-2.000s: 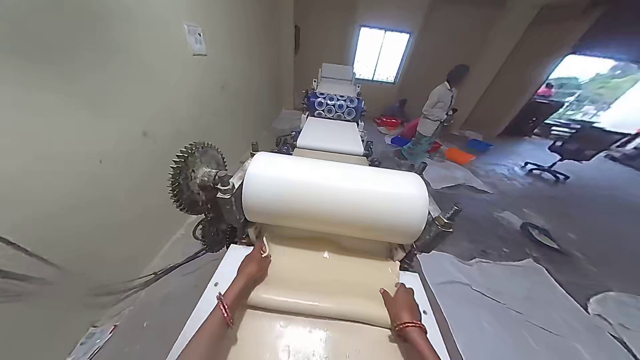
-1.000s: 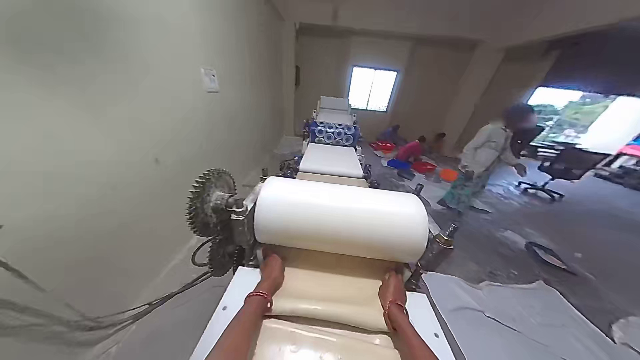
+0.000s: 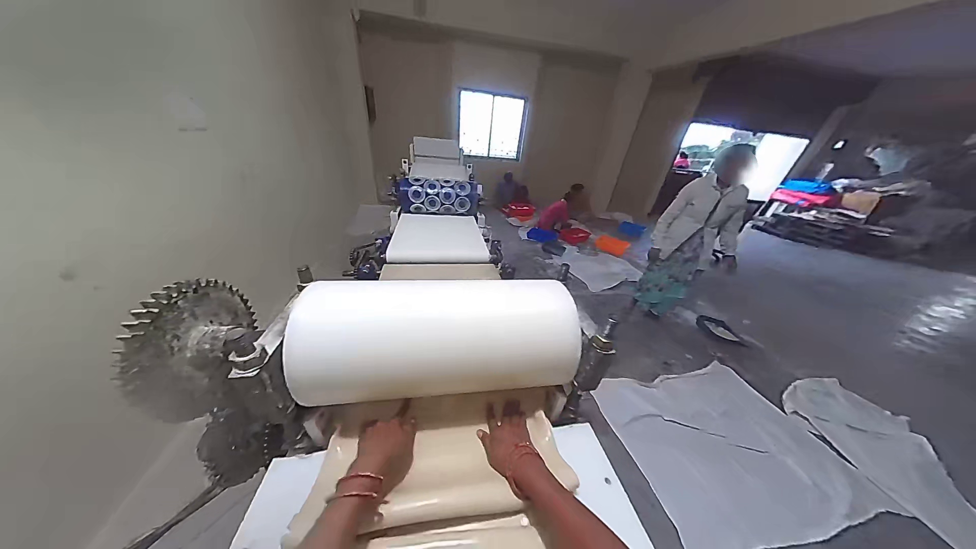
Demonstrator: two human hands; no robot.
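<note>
A thick sheet of smooth beige dough (image 3: 450, 473) lies in folds on a white board (image 3: 602, 476) and runs up under a large white roller (image 3: 431, 339). My left hand (image 3: 386, 450) rests on the sheet's left part, fingers pointing at the gap below the roller. On the right part my right hand (image 3: 505, 442) presses with spread fingers, close to the roller. Both hands lie on top of the dough, grasping nothing. Red bangles circle both wrists.
A large toothed gear (image 3: 187, 343) stands left of the roller. Farther along are a white belt (image 3: 438, 238) and blue-framed machine part (image 3: 438, 196). A person (image 3: 694, 229) is at right; white sheets (image 3: 732, 450) cover some floor. Others sit by coloured tubs (image 3: 612, 245).
Both hands have moved inward from the dough's side edges onto its top. The person at right has changed place and now faces another way.
</note>
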